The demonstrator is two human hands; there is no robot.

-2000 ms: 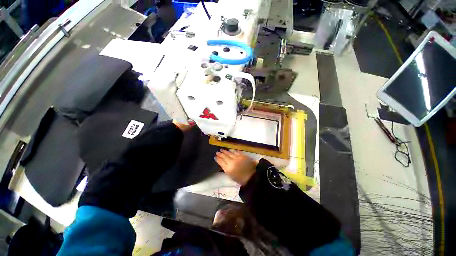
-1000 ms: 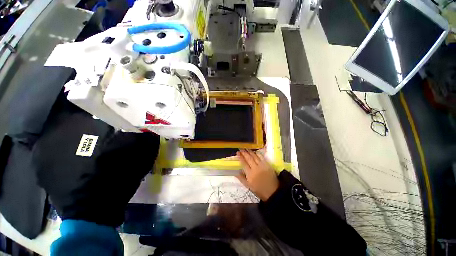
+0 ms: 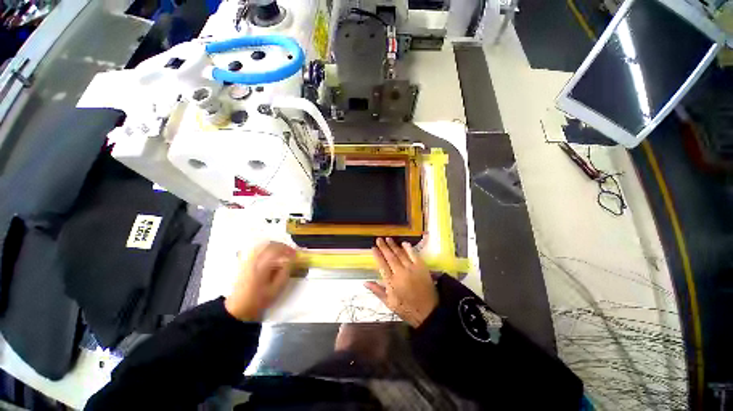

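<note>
A black fabric panel (image 3: 363, 195) lies inside the amber clamp frame (image 3: 415, 193) under the machine head, and its dark front edge shows below the frame. My right hand (image 3: 404, 282) lies flat, thumb spread, with its fingertips on that front edge and the yellow tape. My left hand (image 3: 262, 279) is blurred, with curled fingers, by the left end of the front yellow tape (image 3: 337, 261). Whether it holds anything cannot be told. The machine head (image 3: 233, 160) hides the frame's left side.
A stack of dark panels (image 3: 104, 241) lies on the left, with a white label (image 3: 144, 231) on top. A control screen (image 3: 643, 68) stands at the right. Small red-handled snips (image 3: 580, 160) lie below it. Loose thread ends (image 3: 619, 321) lie at the lower right.
My left hand has come out from beside the machine head to the front left of the frame. My right hand has shifted slightly left. The panel looks unmoved since one second ago.
</note>
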